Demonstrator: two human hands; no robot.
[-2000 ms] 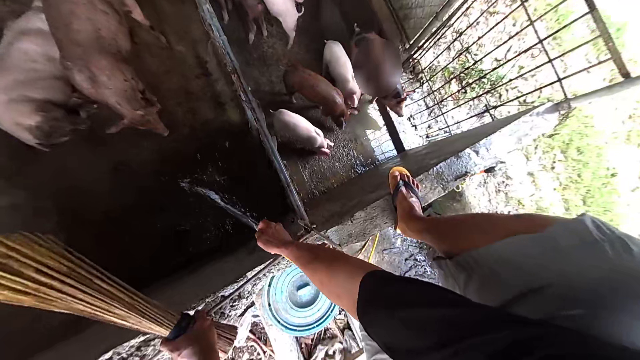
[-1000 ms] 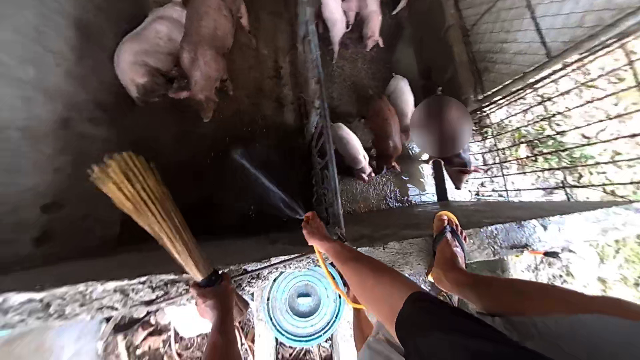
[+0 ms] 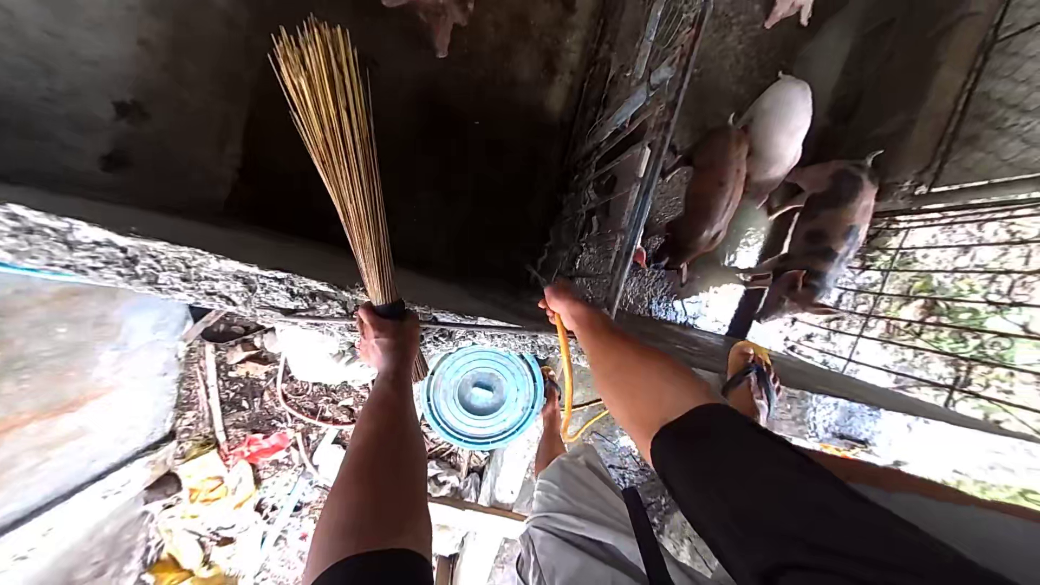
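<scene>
My left hand (image 3: 387, 337) grips the dark-banded handle of a stick broom (image 3: 345, 162), whose bristles point up and away over the pen wall. My right hand (image 3: 566, 305) is closed around the end of a yellow hose (image 3: 566, 382) at the wall's top, near the foot of the metal divider. The hose hangs down from the hand in a loop. A little spray shows faintly at its tip. Between my forearms, lower down, is a round blue plastic lid or container top (image 3: 481, 396).
A metal divider (image 3: 658, 154) splits the pens. Right of it stand a brown pig (image 3: 709, 191), a white pig (image 3: 777, 126) and a spotted pig (image 3: 833, 215). A concrete wall ledge (image 3: 203, 240) crosses ahead. Wire bars (image 3: 918, 301) stand right; litter and a red scrap (image 3: 258, 447) lie lower left.
The broom has swung from pointing left to nearly upright in view. The spray at the hose, plain in both earlier frames, is now much fainter. The view has shifted.
</scene>
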